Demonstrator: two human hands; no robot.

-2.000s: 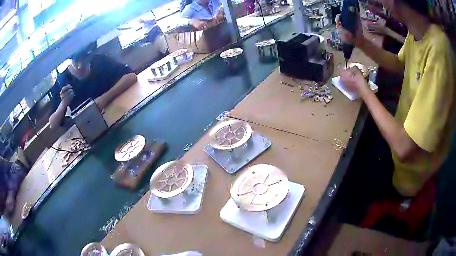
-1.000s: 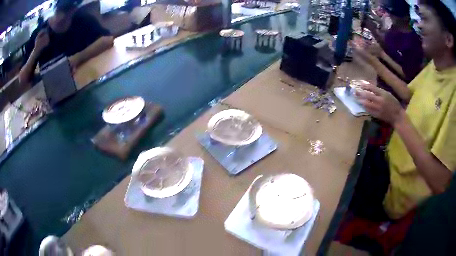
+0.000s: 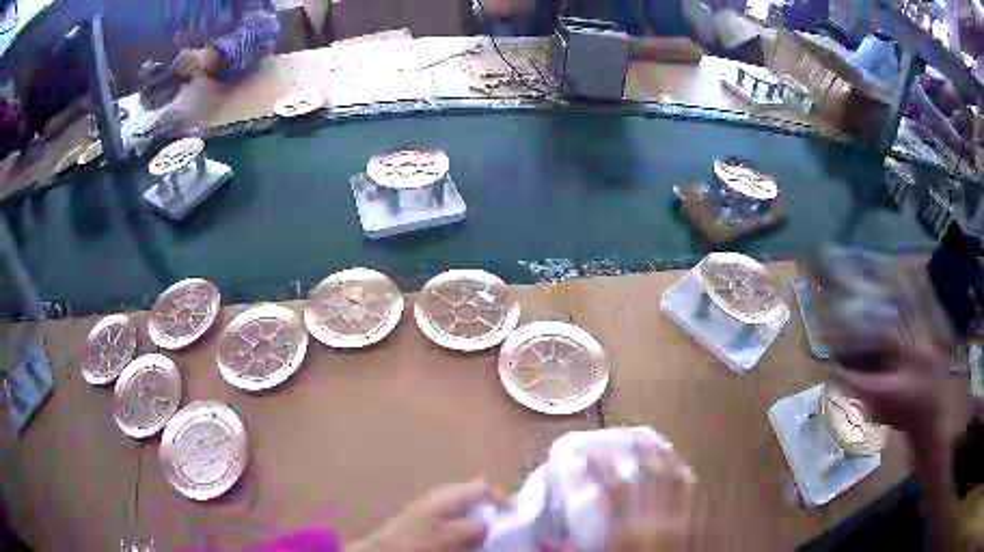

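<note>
A soft white crumpled wrap (image 3: pixel 566 491) is at the bottom centre, low over the bench. My left hand (image 3: pixel 437 521), below a pink sleeve, has its fingers closed on the wrap's left edge. My right hand (image 3: pixel 647 501) is motion-blurred and grips the wrap's right side. Whether anything lies inside the wrap is hidden. Just beyond it lies a ribbed round plate (image 3: pixel 554 368). Several more ribbed plates (image 3: pixel 262 346) lie flat to the left.
Base-and-disc assemblies stand at the bench's right (image 3: pixel 742 289) and on the green belt (image 3: pixel 407 170). Another person's hand (image 3: pixel 901 388) reaches in from the right at a blurred dark object. People sit across the belt. A grey box (image 3: pixel 591 59) stands there.
The view has swung left, bringing the loose plates, both my hands and the white wrap into view. The assemblies now appear further right. Another person's hand has reached in over the bench's right side.
</note>
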